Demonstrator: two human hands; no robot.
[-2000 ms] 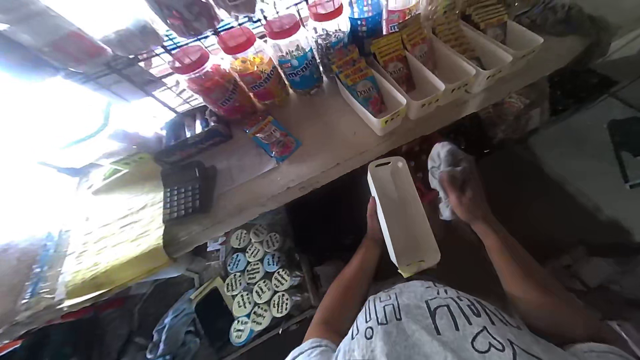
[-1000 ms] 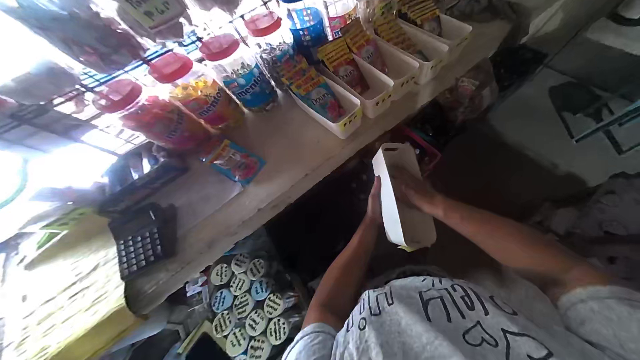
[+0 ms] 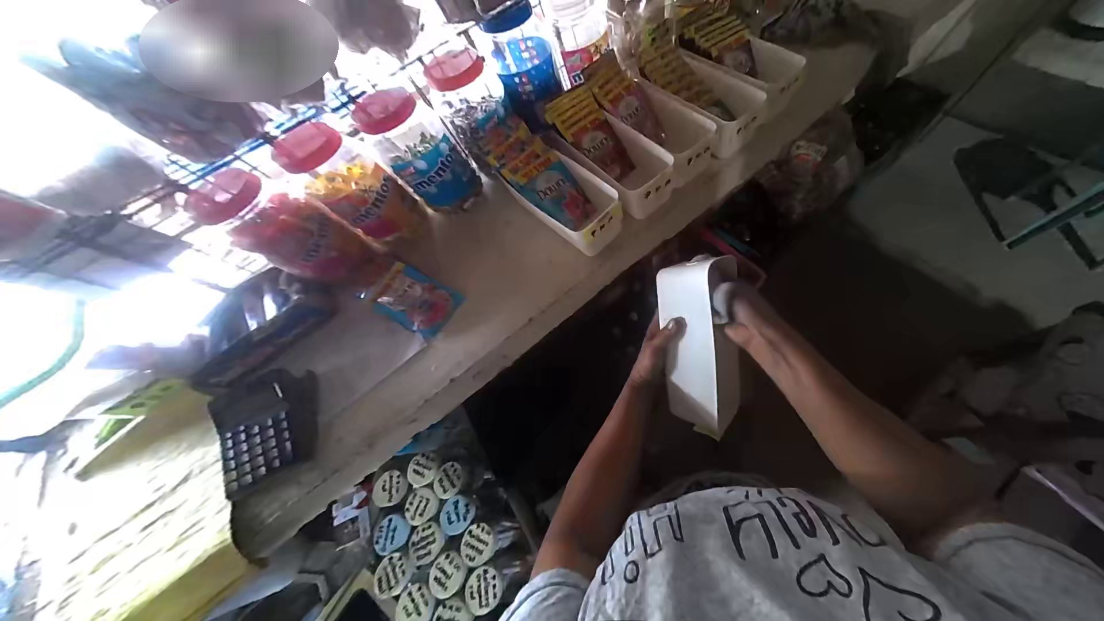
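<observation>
A narrow white plastic bin [image 3: 692,362] is tilted on its side in front of my body, its outer wall facing the camera. My left hand [image 3: 660,347] grips its near side, thumb on the wall. At the bin's opening, my right hand [image 3: 743,312] holds a pale cloth [image 3: 723,302] against it; part of the cloth and of the fingers is hidden by the bin. Similar white bins [image 3: 604,231] holding Downy sachets stand in a row on the counter, beyond the held bin.
The counter [image 3: 517,319] runs diagonally, bearing Mentos jars [image 3: 440,168], a loose Downy sachet [image 3: 416,300] and a black calculator [image 3: 259,435]. Several round-lidded cups [image 3: 425,543] sit below its edge. A wire rack [image 3: 259,142] stands behind the jars, and a metal-framed item [image 3: 1035,194] is at right.
The bin has turned from showing its open inside to showing its outer wall. My right hand, apart from the bin with the cloth two seconds ago, is now at its opening.
</observation>
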